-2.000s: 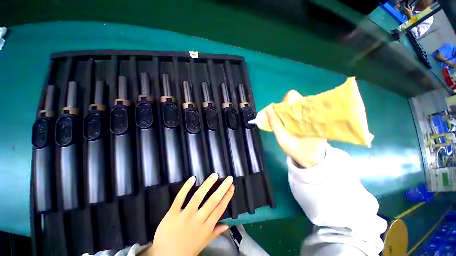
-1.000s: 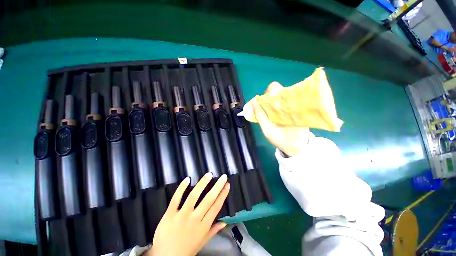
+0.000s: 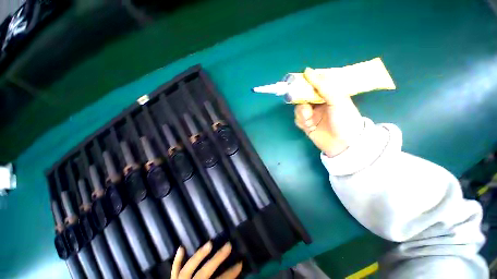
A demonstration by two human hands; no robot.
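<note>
My right hand (image 3: 329, 117) holds the yellow glue tube (image 3: 354, 79) above the bench, to the right of the tray. Its white nozzle, dark at the tip, points left, clear of the handles. The black parts tray (image 3: 278, 204) lies tilted in view, with several glossy black handle housings (image 3: 207, 204) side by side in its slots. Each has an oval recess, a copper ring and a thin end. My left hand (image 3: 204, 264) is cut off by the bottom edge. Its spread fingers rest at the lower ends of the handles and grip nothing that I can see.
The green bench top (image 3: 436, 49) runs behind and right of the tray. A white object (image 3: 6, 177) sits at the far left edge. A dark shelf or edge (image 3: 98, 60) crosses the upper left. A yellow floor line (image 3: 362, 271) shows at the bottom.
The view has turned, so the tray appears slanted and lower left. My right hand has moved the tube away from the rightmost handle, and its nozzle now shows fully. My left hand stays by the handles' lower ends.
</note>
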